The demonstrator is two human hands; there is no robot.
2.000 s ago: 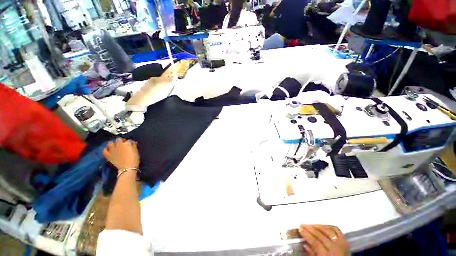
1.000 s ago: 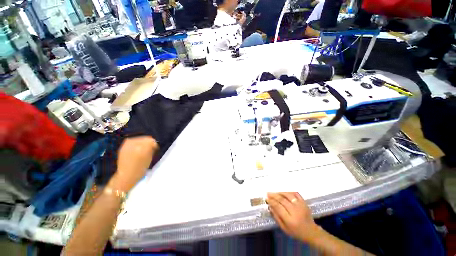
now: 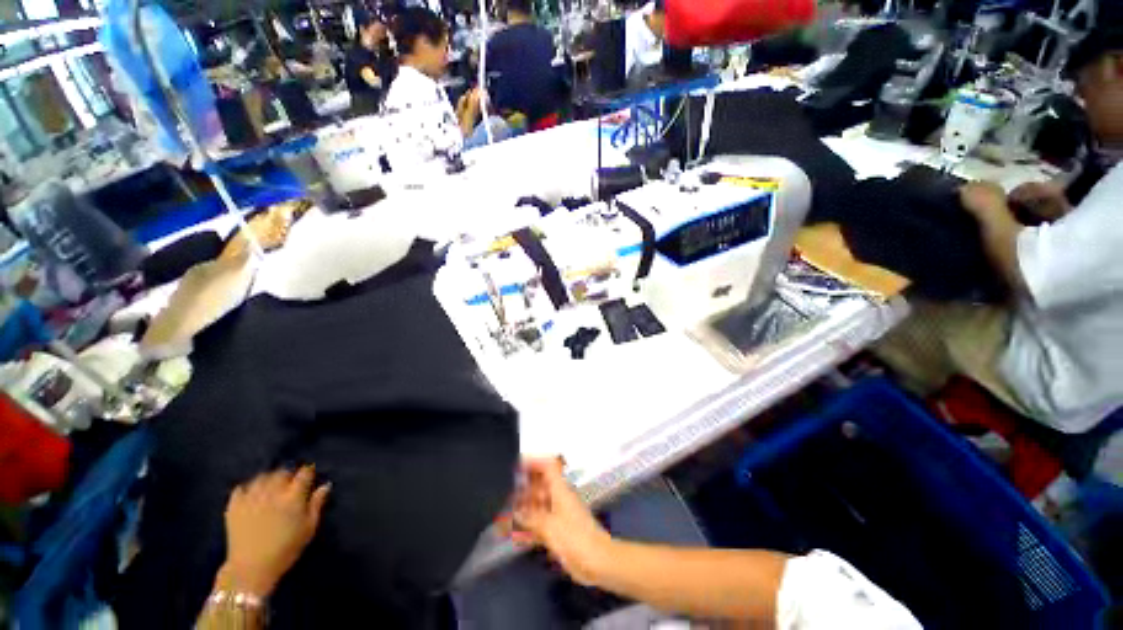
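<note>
A large black garment panel [image 3: 357,431] lies spread left of the sewing machine [image 3: 640,240] and hangs over the table's front edge. My left hand [image 3: 273,523] rests on the panel near its lower left part, fingers slightly bent. My right hand [image 3: 542,511] is at the panel's right edge by the table's front edge, its fingertips closed on the cloth. Flat black pieces [image 3: 634,322] and a small cross-shaped black scrap [image 3: 581,341] lie beside the needle area.
A blue crate [image 3: 911,492] stands on the floor at the lower right. A person in a white top [image 3: 1065,295] handles black cloth at the right. A clear pouch [image 3: 782,318] lies right of the machine. Red cloth [image 3: 27,449] is at the left edge, with blue cloth below.
The black panel has come toward me and over the front edge. My right hand has gone from the bare table edge to the panel's edge. The view has turned right.
</note>
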